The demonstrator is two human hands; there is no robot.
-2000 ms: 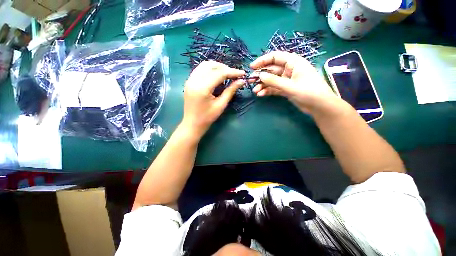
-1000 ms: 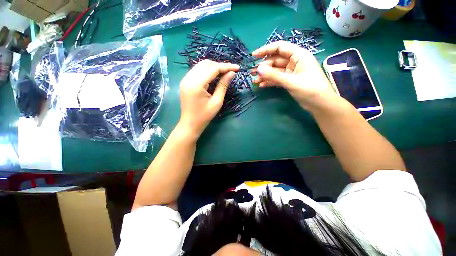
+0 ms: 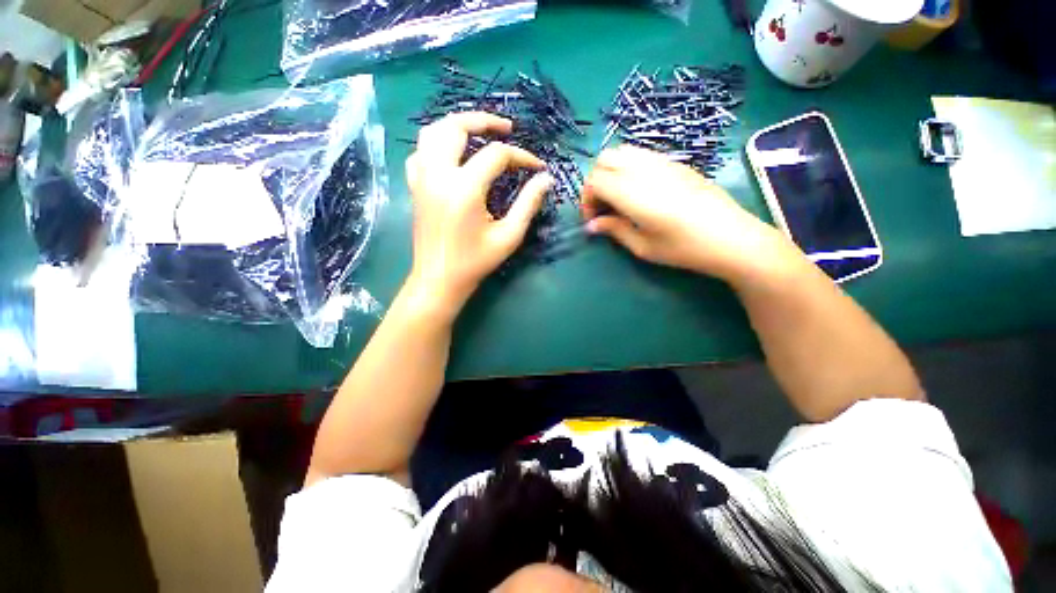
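Observation:
A tangled left pile of slim dark parts [image 3: 544,102] lies on the green bench, partly under my left hand. A right pile of similar parts with pale glints [image 3: 674,110] lies beyond my right hand. My left hand [image 3: 481,191] is over the left pile with thumb and fingers apart; no part shows between them. My right hand [image 3: 649,209] is between the piles, near the left pile's right edge, with thumb and fingertips close together. A blurred dark part [image 3: 564,241] shows beside its fingertips; whether it is gripped cannot be told.
A large clear bag of dark parts [image 3: 249,272] lies left, with a further clear bag [image 3: 405,35] at the far edge. Right are a phone [image 3: 816,197], cherry mug [image 3: 811,44], metal buckle-like item [image 3: 940,140] and paper sheet [image 3: 1005,174]. An open carton [image 3: 191,510] stands below bench level.
My hands have moved apart from their fingertip-to-fingertip position. My left hand's fingers have opened. My right hand has turned palm down and lowered, showing more of the right pile.

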